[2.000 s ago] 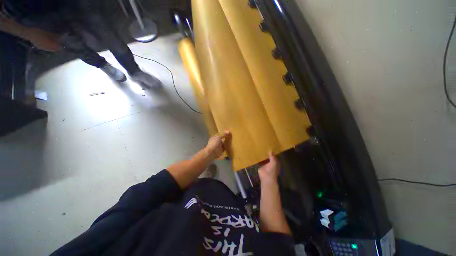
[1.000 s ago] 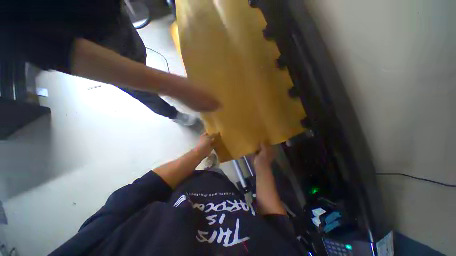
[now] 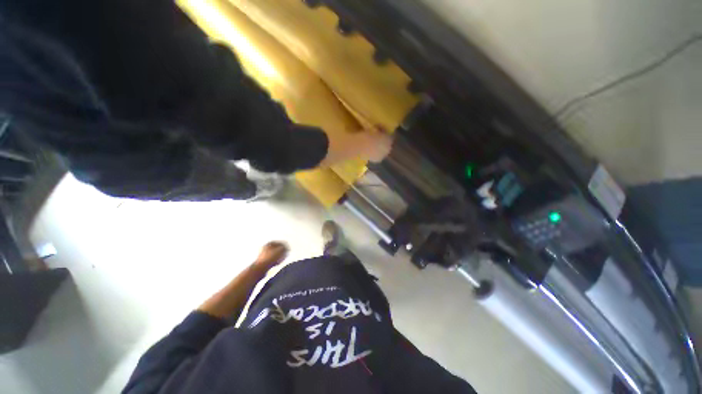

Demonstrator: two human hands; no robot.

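The yellow sheet lies lengthwise along the black machine, with folds running down it. Another person's hand, in a dark sleeve, is at its near end and holds the edge. My left hand is low over the pale floor, away from the sheet; nothing shows in it, and its fingers are too small and blurred to read. My right hand is not in view.
The other person's dark-clothed body fills the upper left. The black machine has a lit control panel. A pale roll is lower right. A dark thin cable lies upper right.
Both my hands have left the sheet; my right hand has gone out of view. The other person has moved in and reaches the sheet's near end. The view has turned towards the panel and pale roll.
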